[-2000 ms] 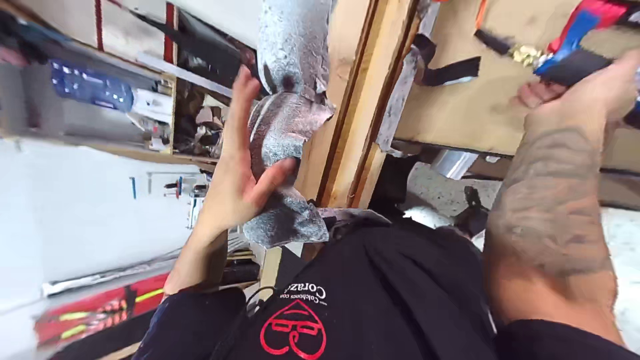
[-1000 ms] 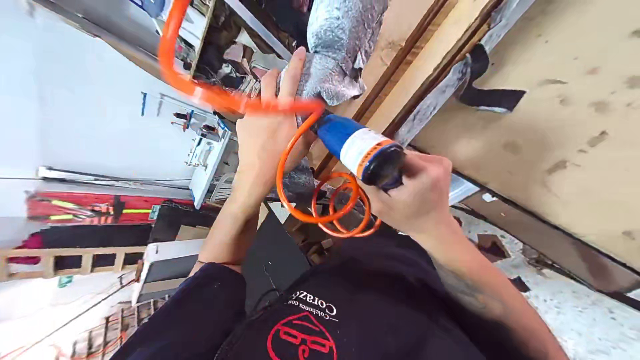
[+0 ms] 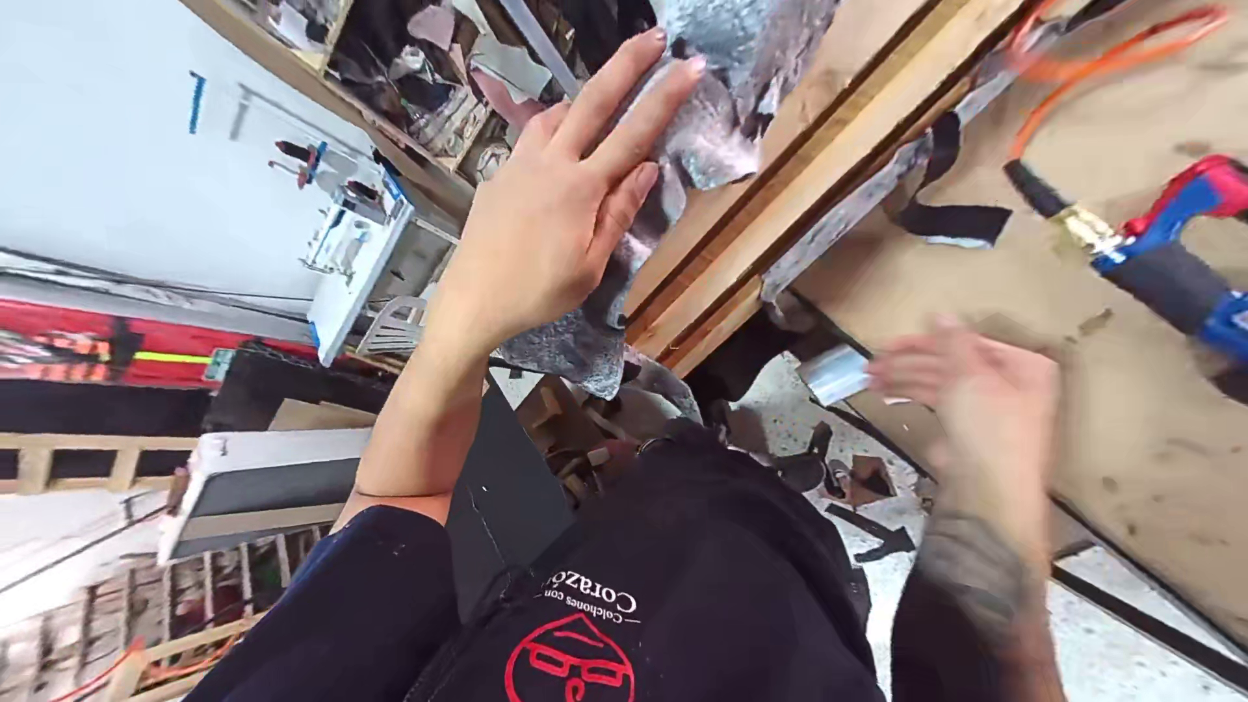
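Note:
My left hand (image 3: 556,214) lies over grey velvety fabric (image 3: 702,117) beside a wooden frame rail (image 3: 829,175). Its fingers are extended, the index and middle slightly apart, and the thumb rests along the fabric. Blurred by motion, my right hand (image 3: 965,390) is over the edge of a cardboard-covered surface (image 3: 1121,429), its fingertips at a shiny strip-like piece (image 3: 837,375); whether it grips that piece is unclear. An air stapler (image 3: 1170,273), blue, black and red, lies to the right of that hand, joined to an orange coiled hose (image 3: 1102,73).
A black fabric strip (image 3: 951,219) hangs over the rail's right side. Scraps fill a wooden bin (image 3: 468,68) at upper left, near a white board with hand tools (image 3: 361,263). Debris lies on the speckled floor (image 3: 799,429) below.
The stapler, in my right hand against the fabric one second ago, now lies on the cardboard-covered surface, let go. My left hand remains at the fabric.

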